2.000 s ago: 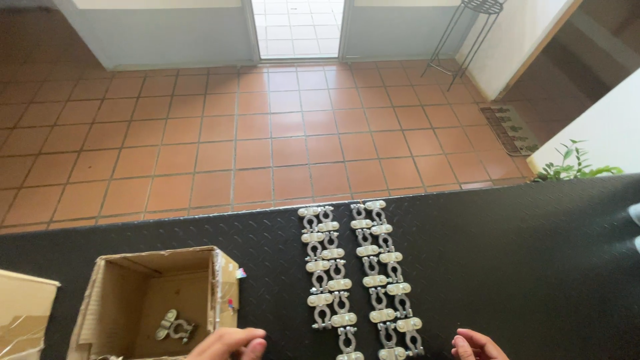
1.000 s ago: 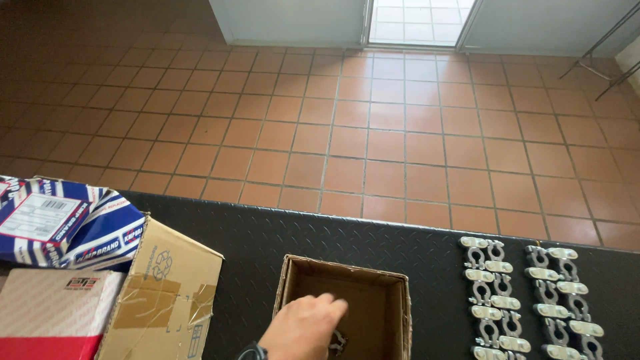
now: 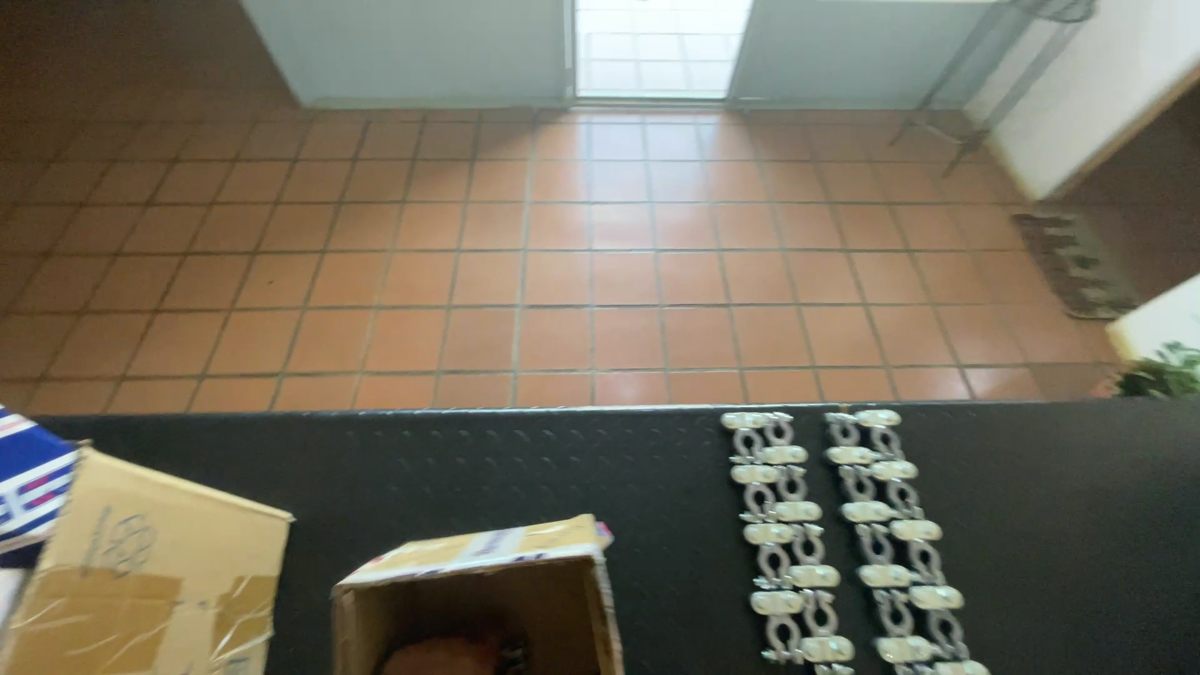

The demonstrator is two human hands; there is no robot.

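Note:
My left hand (image 3: 439, 657) reaches inside the open cardboard box (image 3: 607, 609) at the bottom; only a dim part of it shows, and its fingers and grip are hidden. Close beside it in the shadow is a dark metal piece (image 3: 514, 654). The box is tilted, with its taped outer far side showing. To the right, metal clamps that look like battery terminals lie in two long double columns, the left column (image 3: 799, 511) and the right column (image 3: 867, 512), on the black textured mat. My right hand is out of view.
A taped cardboard carton (image 3: 141, 572) stands at the left, beside a blue and white package (image 3: 33, 483). The black surface's far edge (image 3: 525, 410) runs across the view, with tiled floor beyond. A green plant (image 3: 1162, 373) shows at the right.
My left hand, over the box a second ago, is now deeper inside it. The box has tipped, showing its outer far side. My right hand, seen two seconds ago, is out of view.

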